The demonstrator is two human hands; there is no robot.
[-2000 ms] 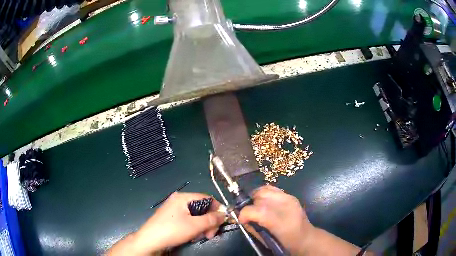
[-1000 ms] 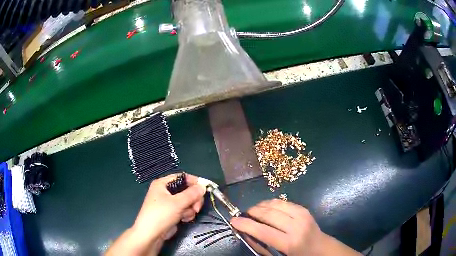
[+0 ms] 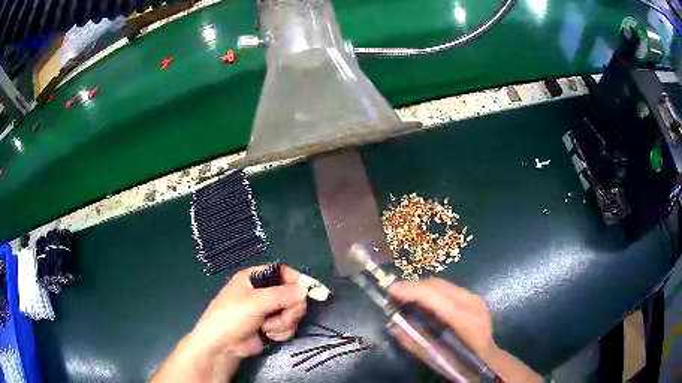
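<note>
My left hand (image 3: 250,314) is closed on a bunch of short black wires (image 3: 266,276), and a white covering shows on one fingertip. My right hand (image 3: 449,310) holds the soldering iron (image 3: 385,288), blurred, its tip over the lower end of the brown plate (image 3: 348,206). The iron's tip is apart from my left fingertips. Several loose black wires (image 3: 325,350) lie on the bench between and below my hands. A heap of small gold-coloured contacts (image 3: 426,232) lies right of the plate.
A neat row of black wires (image 3: 228,222) lies left of the plate. A cloudy fume hood (image 3: 321,105) hangs over the plate's far end. The black solder feeder (image 3: 632,149) stands at right. Black and white bundles (image 3: 56,258) and a blue bin (image 3: 22,329) are at far left.
The iron has moved from my left fingertips right and away, over the plate's end. My left hand has come lower since the start, then stayed nearly still. Red parts on the green belt have shifted.
</note>
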